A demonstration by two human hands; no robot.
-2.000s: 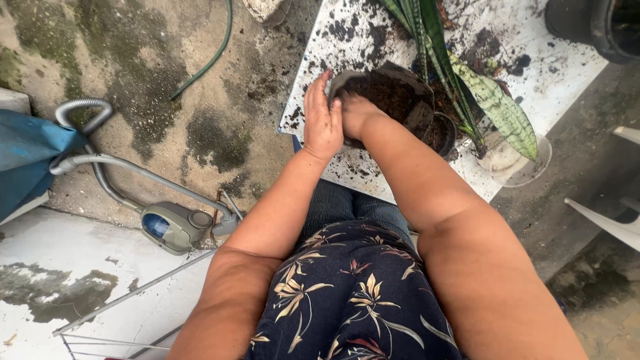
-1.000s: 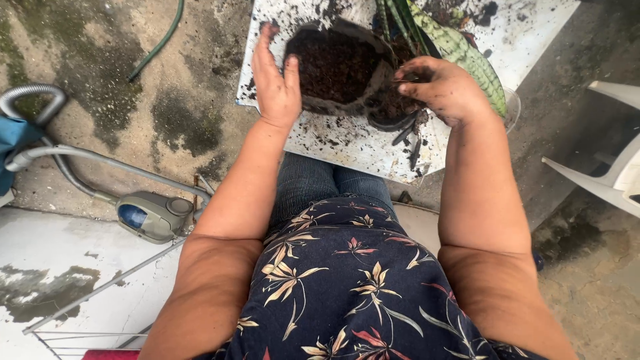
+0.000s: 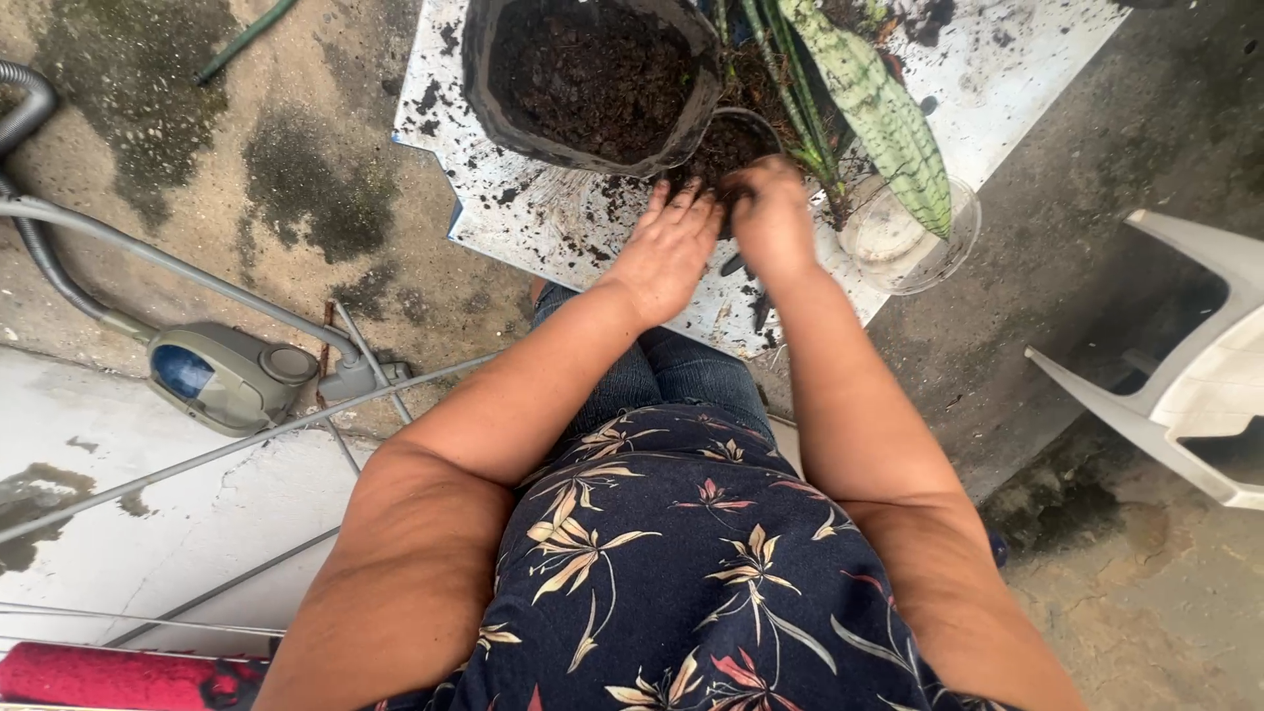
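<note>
A large dark plant pot (image 3: 592,163) with soil (image 3: 597,79) in it stands at the top of the table. Just below and right of it is a smaller round container of soil (image 3: 731,143). My left hand (image 3: 671,242) lies at the smaller container's near side, palm down with fingers extended. My right hand (image 3: 775,212) is at the same container's near right edge, its fingers curled and blurred; whether it holds soil cannot be told. Right of my hands, a snake plant (image 3: 879,118) lies with its roots showing, one broad leaf over a clear plastic dish (image 3: 889,242).
Loose soil is scattered over the white table (image 3: 523,217). A white plastic chair (image 3: 1175,385) is on the right. On the left are a vacuum cleaner (image 3: 232,375), its grey hose (image 3: 44,247) and metal rods. A green hose (image 3: 242,44) lies on the concrete floor at the upper left.
Both hands were in the large pot, then apart on either side of it. Now they are close together at the smaller container. The large pot now shows higher in the view.
</note>
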